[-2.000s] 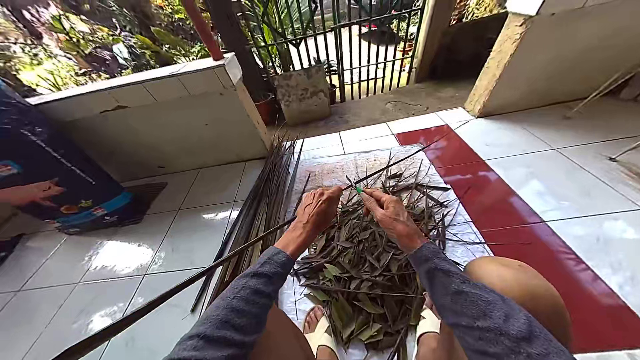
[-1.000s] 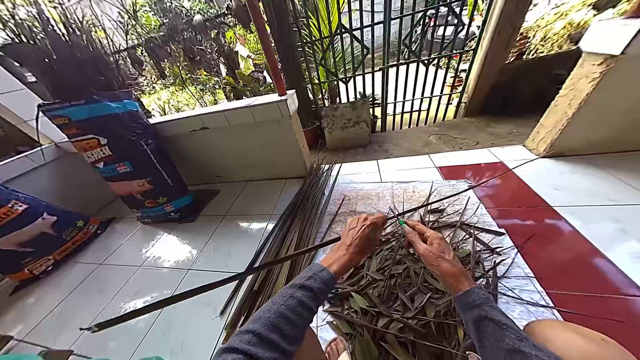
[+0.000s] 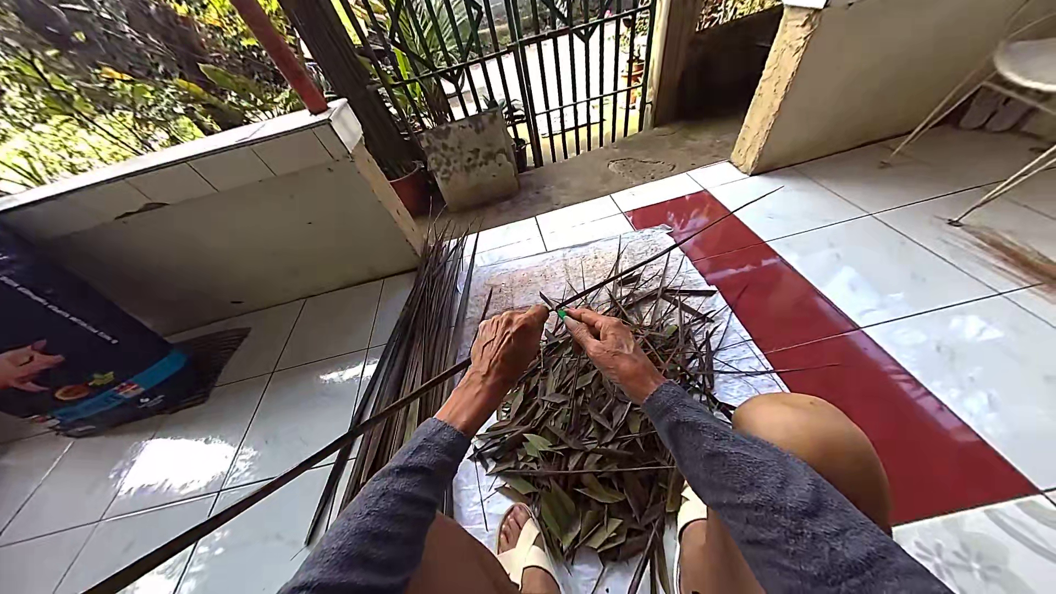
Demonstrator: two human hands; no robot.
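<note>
A long dark palm leaf strip (image 3: 355, 433) runs from the lower left up through my left hand (image 3: 505, 346), which is closed around it, and on to a thin tip at the upper right. My right hand (image 3: 612, 346) pinches a small green-handled tool (image 3: 562, 313) against the strip, just right of the left hand; its blade is too small to make out. Under both hands a pile of cut leaf pieces (image 3: 577, 470) lies on a white sheet (image 3: 528, 276). Long dark leaf strips (image 3: 412, 338) form a bundle at the sheet's left side.
My sandalled feet (image 3: 528, 553) flank the pile's near end. A printed feed sack (image 3: 82, 346) stands on the tiles at left. Beyond are a low wall (image 3: 239, 223), a concrete planter (image 3: 472, 157) and a metal gate (image 3: 561, 82). A wire-legged chair (image 3: 1027, 66) is at the far right.
Both hands stay close together on the strip, and the right hand keeps the green-handled tool. The view has swung left and then back right.
</note>
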